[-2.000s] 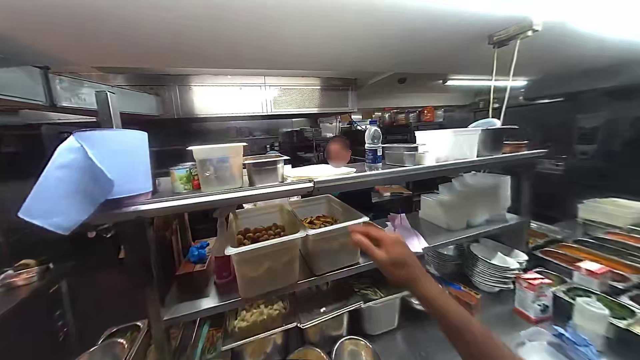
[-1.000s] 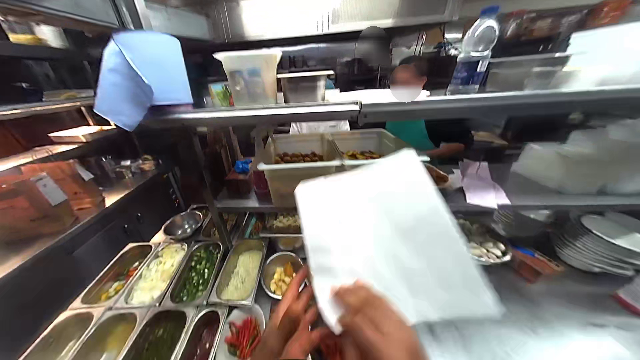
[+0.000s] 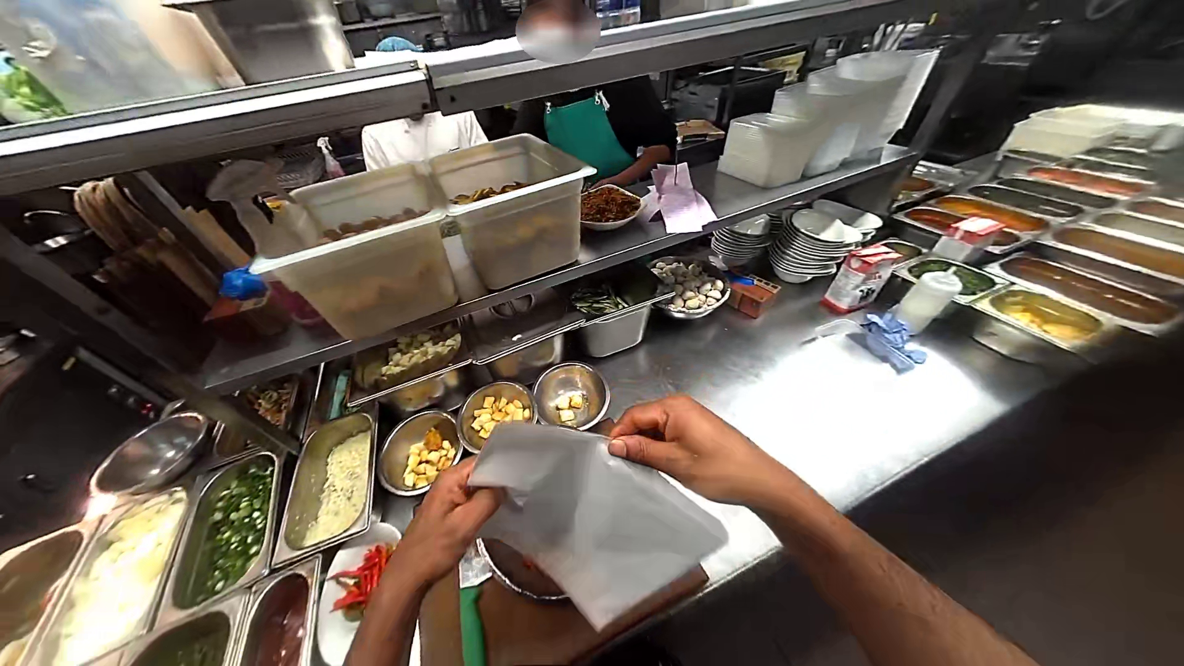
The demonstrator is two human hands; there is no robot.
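Note:
My left hand [image 3: 444, 523] pinches the left corner of a thin whitish plastic bag or sheet [image 3: 592, 518], and my right hand [image 3: 689, 444] pinches its top right edge between thumb and fingers. The sheet hangs over a round metal bowl [image 3: 518, 575], hiding most of it. Beneath them lies a brown cutting board [image 3: 555, 634], with a green-handled knife [image 3: 472, 620] at its left, its blade partly hidden. Several small steel bowls of yellowish cubes [image 3: 430, 460] stand just beyond my hands.
Steel pans of chopped vegetables [image 3: 231, 518] and a white plate of red chillies [image 3: 365, 573] are at left. Two plastic tubs [image 3: 370, 268] stand on the shelf. Plates [image 3: 814, 242], a squeeze bottle [image 3: 928, 298] and blue gloves [image 3: 890, 342] are at right. A person in a green apron [image 3: 587, 129] stands behind.
The sheet has moved from upright in front of the shelf to lower, over the bowl and board. Two seconds ago my right hand was reaching toward the shelf. The view has tilted down.

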